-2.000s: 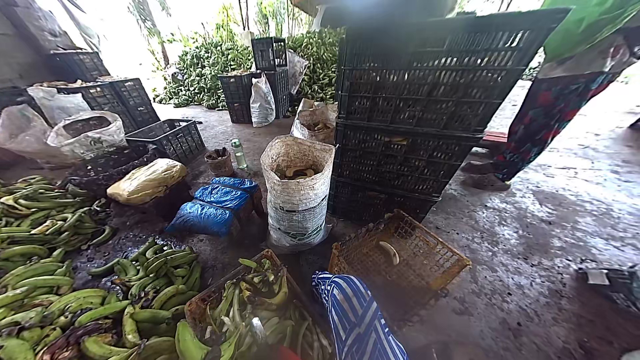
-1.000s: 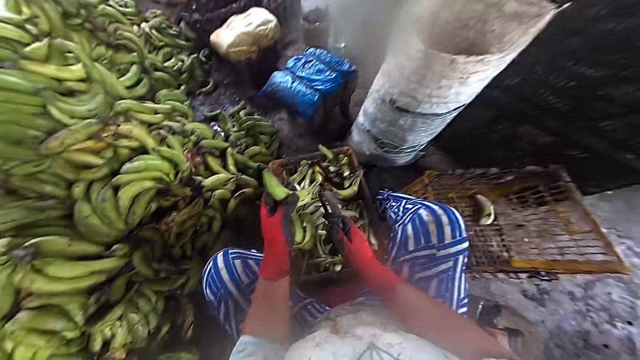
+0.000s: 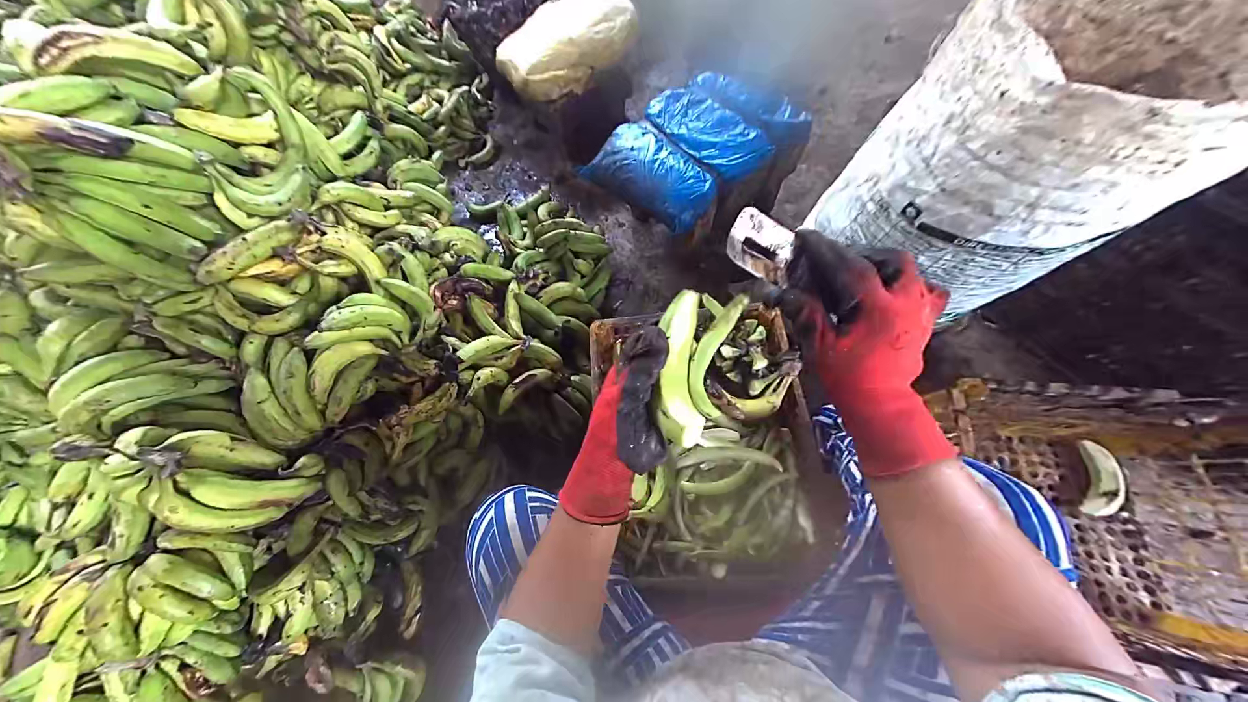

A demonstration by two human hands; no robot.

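My left hand, in a red glove with dark fingers, is closed around a green plantain held over a crate between my knees. My right hand, gloved alike, grips a tool with a short flat metal blade, right of the plantain and apart from it. The handle is hidden in my fingers. Below my hands the crate holds strips of green peel and more plantains or peels.
A large heap of green plantains covers the floor at left. Blue plastic-wrapped blocks and a yellowish bundle lie ahead. A big white woven sack stands at right, near a yellow plastic crate with a peeled plantain.
The view has swung down from the yard to my lap. Since one second ago, my right hand has lifted away from the crate's contents, the blade now showing.
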